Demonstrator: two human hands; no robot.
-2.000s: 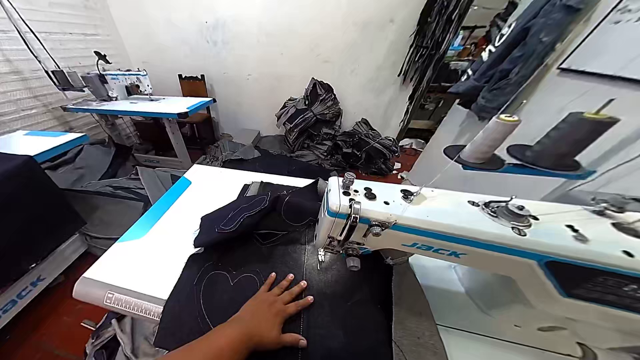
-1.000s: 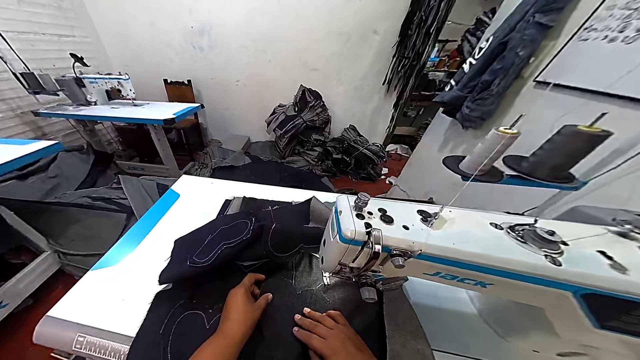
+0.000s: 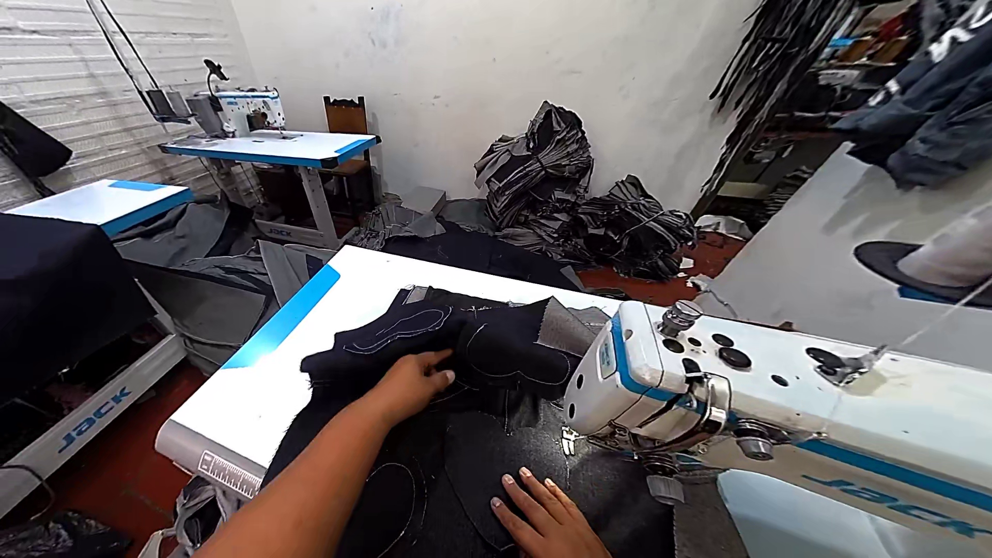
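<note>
Dark denim fabric [image 3: 418, 480] with pale stitched curved outlines lies over the white sewing table [image 3: 302, 341]. My left hand [image 3: 415, 384] is at the bunched upper part of the denim, its thumb and fingers against a fold; whether it pinches the cloth is unclear. Flat on the lower denim, fingers spread, rests my right hand [image 3: 550, 515], left of and below the presser foot [image 3: 570, 442]. The Jack sewing machine [image 3: 744, 387] reaches in from the right, a small light shining at its needle. Hearts or loops in the stitching are partly hidden by folds and my arm.
A ruler strip [image 3: 230, 473] runs along the table's near left corner. Beyond the table are tied fabric bundles [image 3: 542, 163] on the red floor. Another sewing table [image 3: 271, 147] stands at back left. A thread cone [image 3: 957, 252] sits at right.
My left hand has moved up the denim to the bunched folds. My right hand, not visible two seconds ago, remains flat on the cloth since one second ago. The view has shifted.
</note>
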